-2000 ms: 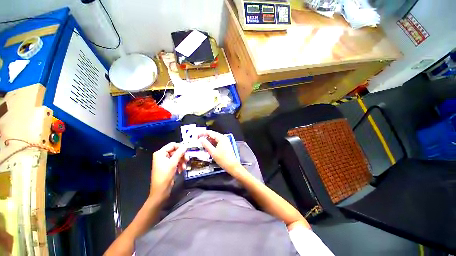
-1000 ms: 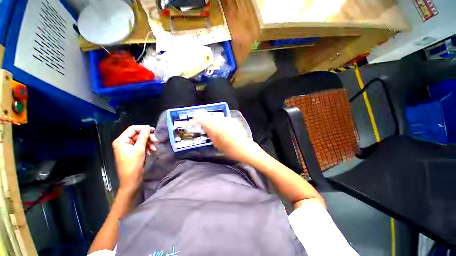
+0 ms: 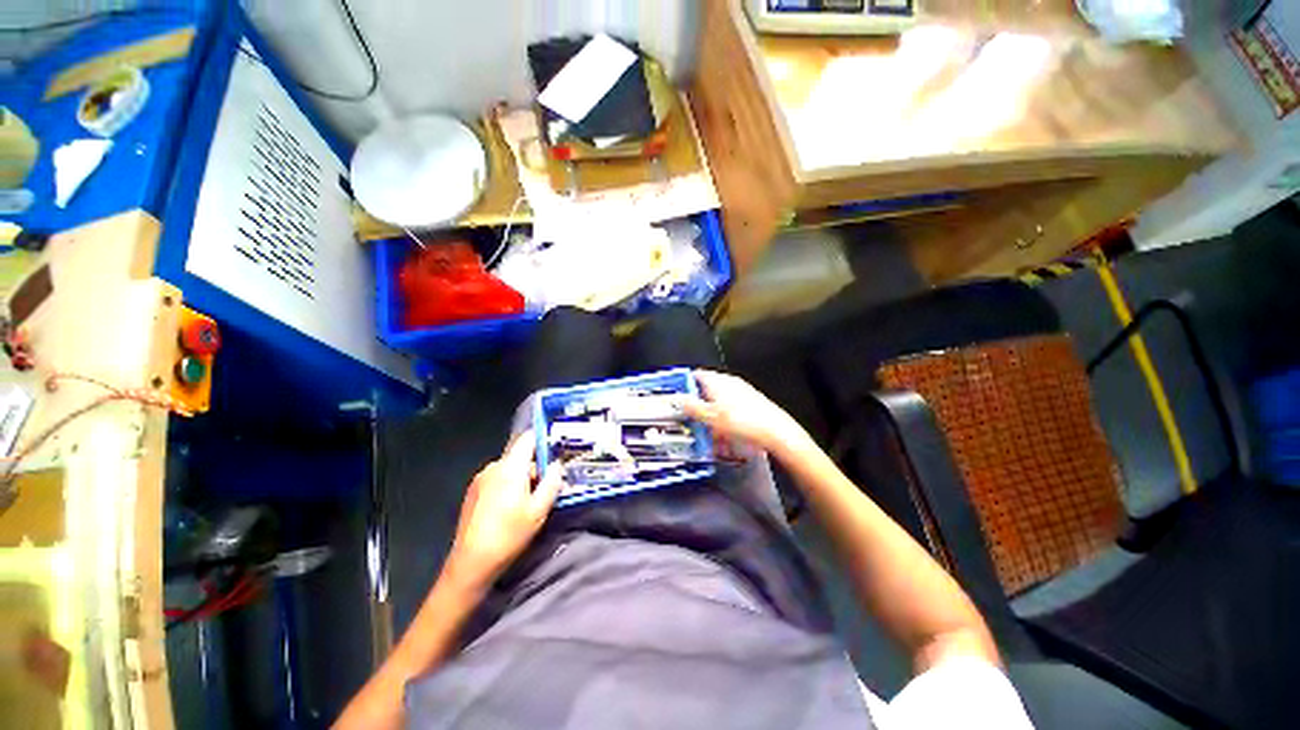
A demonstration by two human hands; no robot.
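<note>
A shallow blue parts tray (image 3: pixel 627 382) rests on the wearer's lap. Small silver, white and dark items (image 3: pixel 613 439) lie jumbled inside it, too small to name. My left hand (image 3: pixel 505 502) holds the tray's left side, with the fingers at its front left corner. My right hand (image 3: pixel 737 412) holds the tray's right side, with its fingertips over the rim near the items. Some fingers of both hands are hidden by the tray or blurred.
A large blue bin (image 3: pixel 459 334) with red and white bags stands beyond the knees, under a shelf with a round white plate (image 3: pixel 419 171). A control box (image 3: pixel 194 365) is on the left bench edge. A wooden cabinet (image 3: pixel 998 121) stands ahead right, a chair (image 3: pixel 984 456) at right.
The small white piece held up in both hands earlier is no longer seen in them. My left hand has moved from beside the tray onto its left side; my right hand has moved to its right side.
</note>
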